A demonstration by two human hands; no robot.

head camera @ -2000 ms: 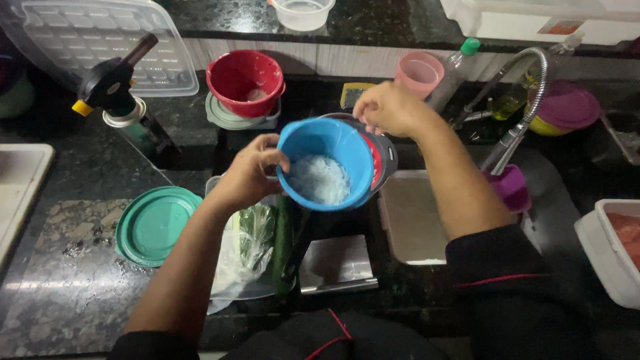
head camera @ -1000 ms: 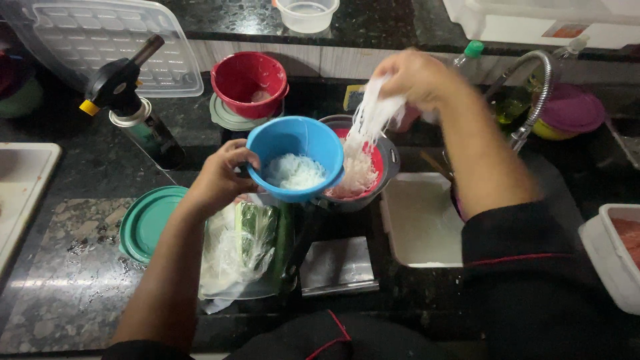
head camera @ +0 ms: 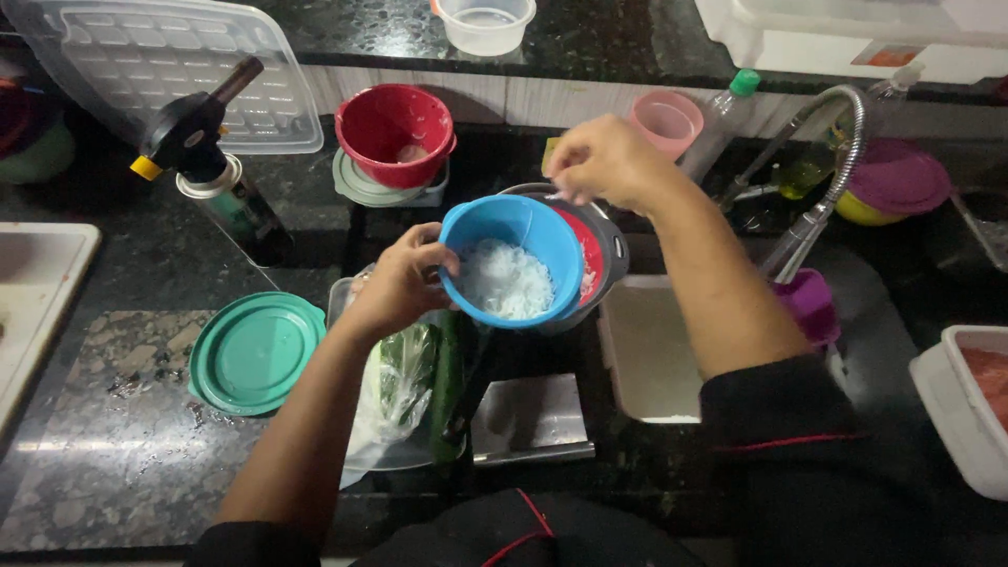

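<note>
My left hand (head camera: 409,279) grips the left rim of a blue plastic bowl (head camera: 516,213), which is tilted toward me. White shreds (head camera: 508,279), wet-looking and fine, lie in its bottom. Behind and right of it, partly covered by it, is a grey container (head camera: 614,248) with a red inside (head camera: 583,236) and more white shreds. My right hand (head camera: 602,165) is raised just above that container, fingers bent together, with a small white bit at the fingertips; whether it holds more is hidden.
A blowtorch on a canister (head camera: 228,197), a red bowl (head camera: 394,138) and a green lid (head camera: 256,353) stand left. A bagged green vegetable (head camera: 402,370) and a metal scraper (head camera: 531,413) lie in front. Rightward are a rectangular tub (head camera: 654,354), a spring faucet (head camera: 846,157) and a white container (head camera: 961,394).
One second ago my right hand held a hanging bunch of white shreds above the grey container; the bunch is no longer in that hand. The blue bowl has moved slightly right.
</note>
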